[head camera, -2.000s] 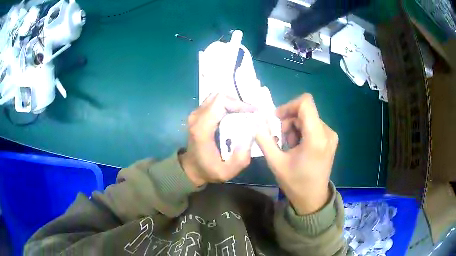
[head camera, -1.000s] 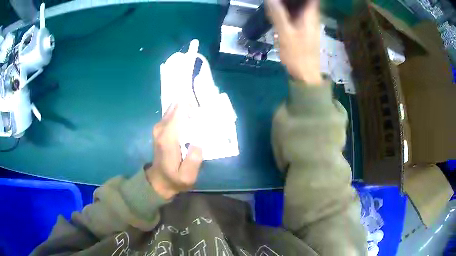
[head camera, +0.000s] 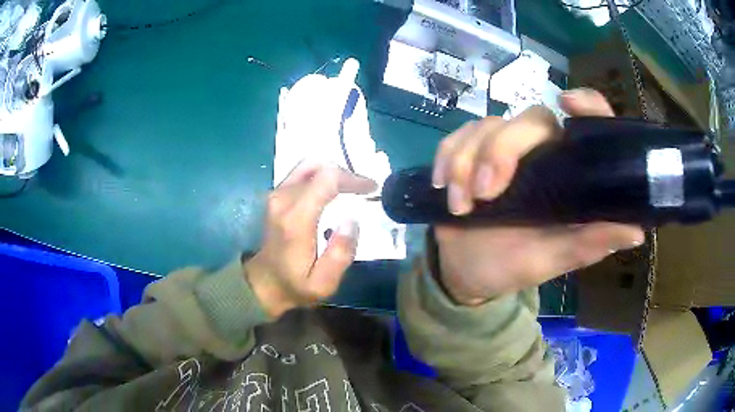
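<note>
The white camera unit (head camera: 310, 129) lies on the green bench in front of me, overexposed, with its antenna (head camera: 349, 71) pointing away and a black cable along its right side. A wall-mount plate (head camera: 372, 241) with dark keyhole slots is at its near end. My left hand (head camera: 310, 233) grips the unit at this end, fingers on top. My right hand (head camera: 516, 185) is closed around the black electric screwdriver (head camera: 612, 173), held nearly level. Its thin bit points left at the unit near my left fingertips. Whether a screw is on it is not visible.
The screw feeder (head camera: 439, 60) stands at the back right, with flat white pieces (head camera: 528, 80) beside it. More white camera units (head camera: 68, 36) are at the far left. An open carton (head camera: 685, 265) is at right. Blue bins (head camera: 56, 294) are below the bench edge, left and right.
My right hand has come back from the feeder area with the screwdriver, to the unit's near end. My left hand has stayed on the unit, its fingers now further across it.
</note>
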